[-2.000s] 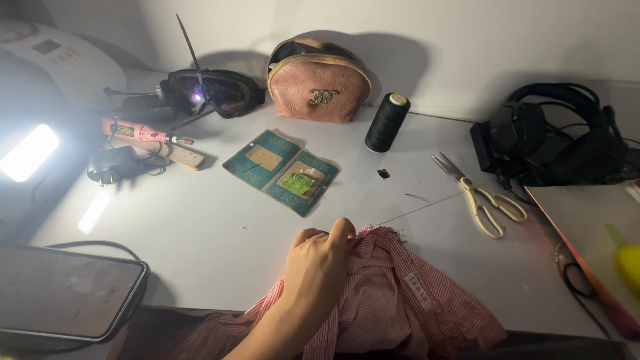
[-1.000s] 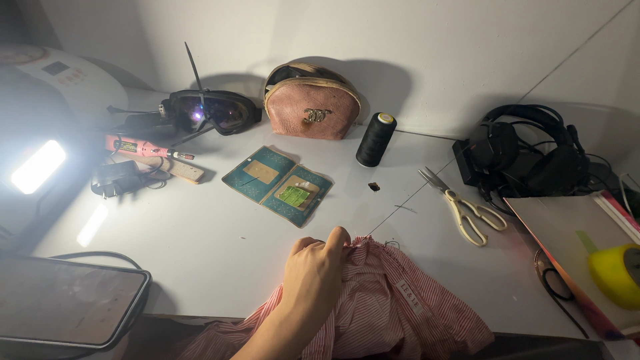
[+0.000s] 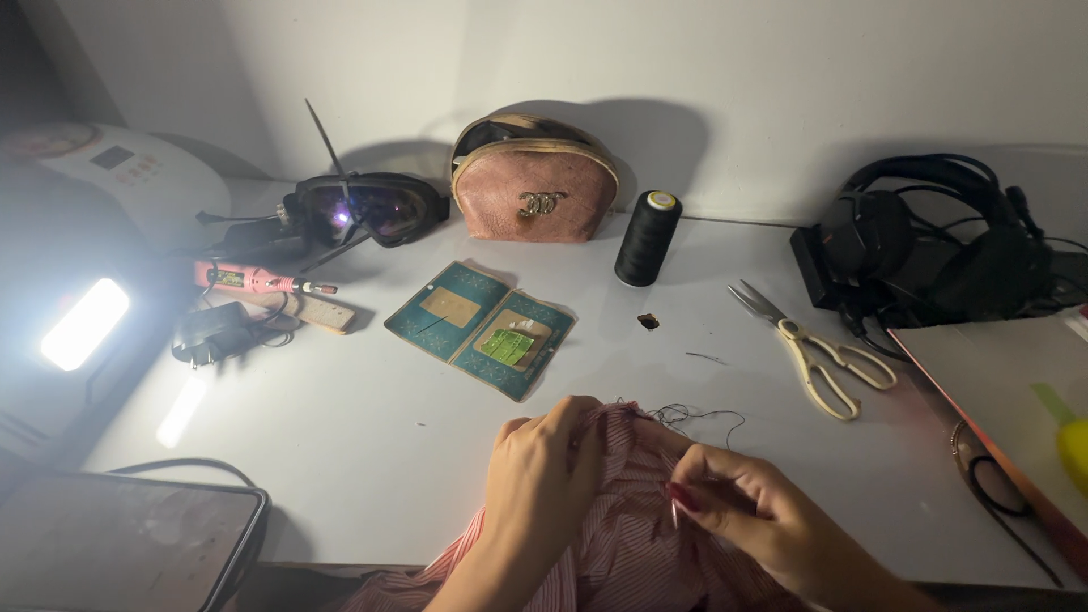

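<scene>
My left hand (image 3: 544,476) grips the gathered top edge of a red-and-white striped cloth garment (image 3: 633,527) at the table's front edge. On the garment's right side, my right hand (image 3: 748,510) pinches thumb and forefinger together; a thin light sliver shows below them, perhaps a needle, too small to be sure. A loose dark thread (image 3: 697,416) curls on the table behind the cloth. Beyond lie an opened teal needle booklet (image 3: 480,327) with a green insert, an upright spool of black thread (image 3: 648,242) and scissors with cream handles (image 3: 816,357), their blades slightly apart.
A pink pouch (image 3: 534,191) and dark goggles (image 3: 374,208) stand by the wall. At left are a bright lamp (image 3: 85,325), a pink rotary tool (image 3: 246,279), a black adapter (image 3: 212,333) and a tablet or phone (image 3: 127,540). Headphones (image 3: 926,221) and a board-like item (image 3: 1011,382) are at right.
My right hand, out of view in both earlier frames, is now at the garment's right side. The thread that ran taut toward the upper right now lies in loose curls. My left hand still grips the cloth.
</scene>
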